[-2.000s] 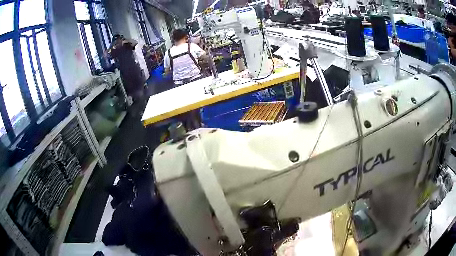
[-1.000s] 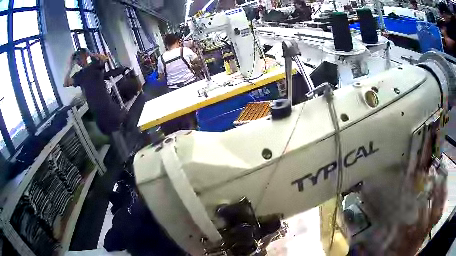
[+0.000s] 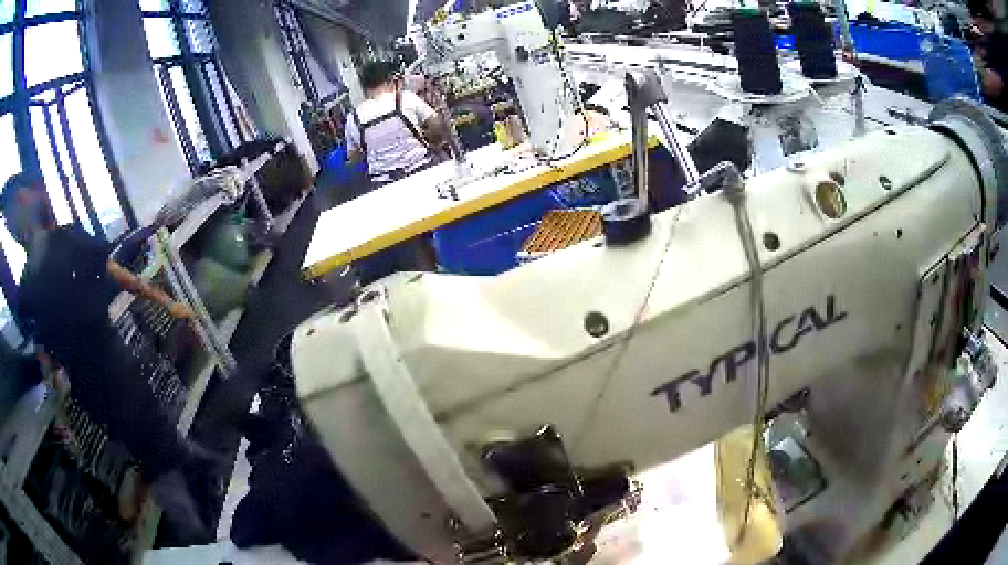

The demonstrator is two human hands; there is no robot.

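Neither my left hand nor my right hand can be made out. The large cream sewing machine head (image 3: 520, 331) marked TYPICAL fills the lower middle and right. A pale curved strip (image 3: 420, 408) runs down its left end. The dark needle and presser area (image 3: 542, 497) sits low under that end; its lower part is cut off by the bottom edge. A heap of dark cloth (image 3: 304, 497) lies behind and left of the head. A yellowish upright plate (image 3: 746, 497) shows under the arm. The machine's column at the lower right is blurred.
Two black thread cones (image 3: 757, 53) stand behind the machine. A yellow-edged white table (image 3: 387, 221) is ahead. A person in white (image 3: 387, 132) is beyond it. A person in dark clothes (image 3: 88, 320) is at the left, by shelves of stacked cloth (image 3: 155, 364).
The person in dark clothes has come nearer along the left side and lowered their arms. A brownish blur at the lower right by the machine column has gone. The view has shifted slightly.
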